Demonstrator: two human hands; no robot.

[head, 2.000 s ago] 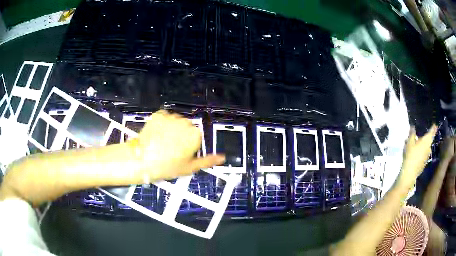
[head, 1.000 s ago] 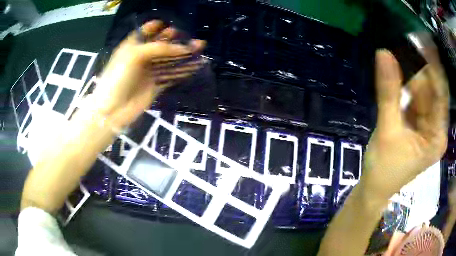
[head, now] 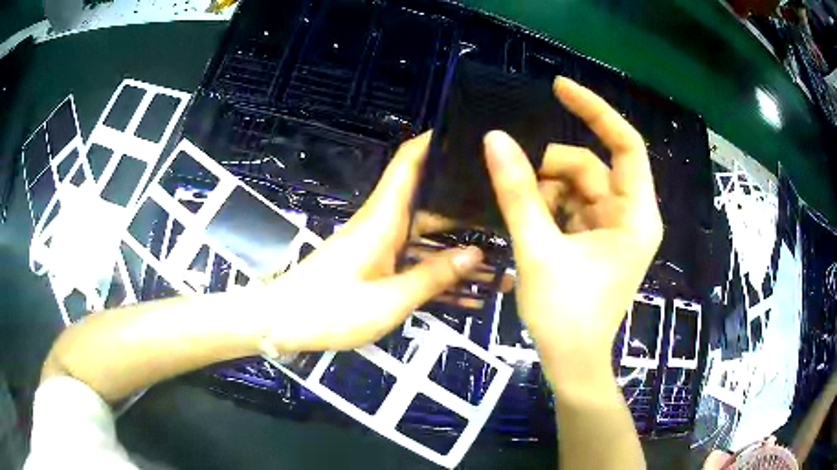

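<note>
My left hand (head: 349, 285) holds a dark plastic housing (head: 459, 179) by its left and lower edges, thumb near its slotted lower part. My right hand (head: 587, 248) is at the housing's right side, thumb and index finger spread over its dark face. Whether these fingers grip the housing or a thin black piece cannot be told. Below, the black blister tray (head: 312, 156) holds shells with white window frames (head: 644, 332); both hands hide part of the row. A white die-cut lattice (head: 396, 411) lies slantwise over the tray's lower left, partly under my left hand.
More white lattices (head: 115, 147) overlap on the bench at left. White sheets and scraps (head: 748, 220) lie right of the tray. A pink fan (head: 766, 457) is cut off at the bottom right. The glossy green surface (head: 606, 41) runs behind the tray.
Both hands have come together over the tray, the left moving right and down, the right moving left. The housing is now in my left hand. The view has shifted slightly.
</note>
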